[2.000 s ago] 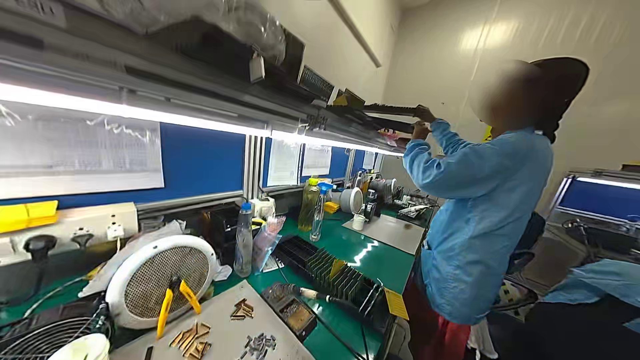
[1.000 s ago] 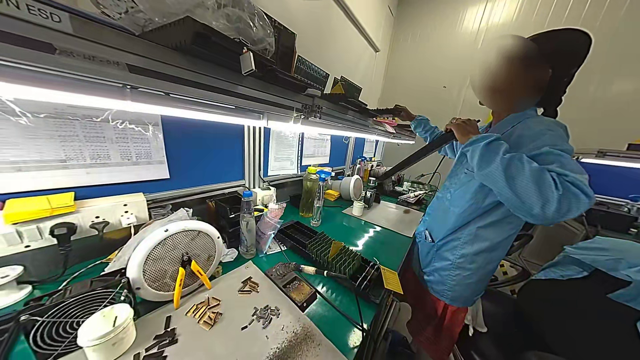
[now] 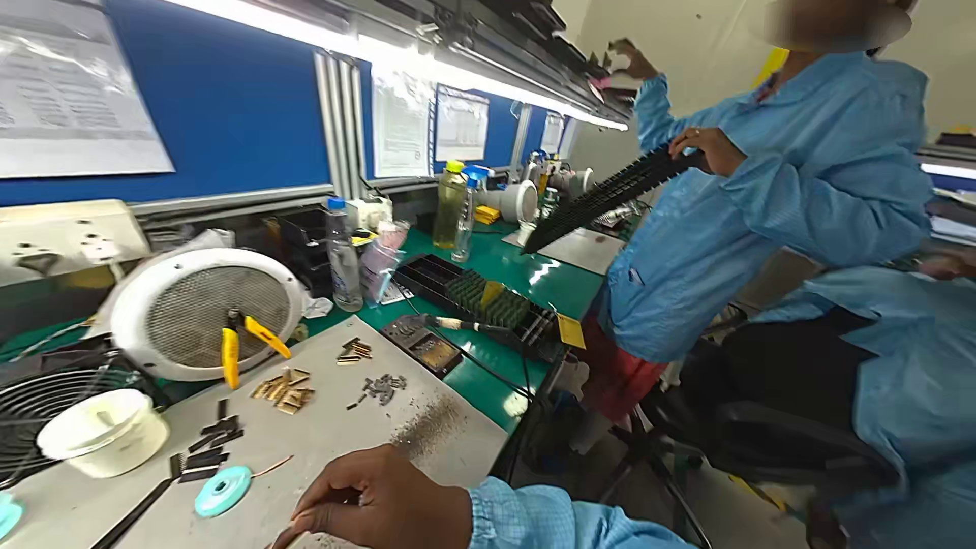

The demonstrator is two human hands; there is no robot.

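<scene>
My right hand [image 3: 385, 499], in a blue sleeve, rests low over the grey mat [image 3: 320, 450], thumb and fingertips drawn together; whether something is between them cannot be told. My left hand is out of view. Left of the right hand lies a teal spool [image 3: 223, 492] with a copper-coloured strand, then a black brush [image 3: 145, 503]. Black strips [image 3: 212, 442], brass-coloured pieces [image 3: 286, 390] and small grey parts [image 3: 383, 387] lie in separate piles. Brown granules [image 3: 431, 423] are scattered just beyond the hand. Yellow-handled cutters [image 3: 248, 335] lean against a round white fan unit [image 3: 206, 313].
A white tub [image 3: 103, 435] stands left. Behind the mat are plastic bottles [image 3: 343, 255], a control box [image 3: 423, 347] with a cable, and a black rack [image 3: 488, 301] holding green boards. At right a co-worker [image 3: 732, 191] holds a long black rack [image 3: 610, 194]; an office chair [image 3: 778, 427] stands nearby.
My right hand has come into view at the bottom. The co-worker's long black rack has come down from the shelf and now tilts over the bench. The view has moved closer to the mat.
</scene>
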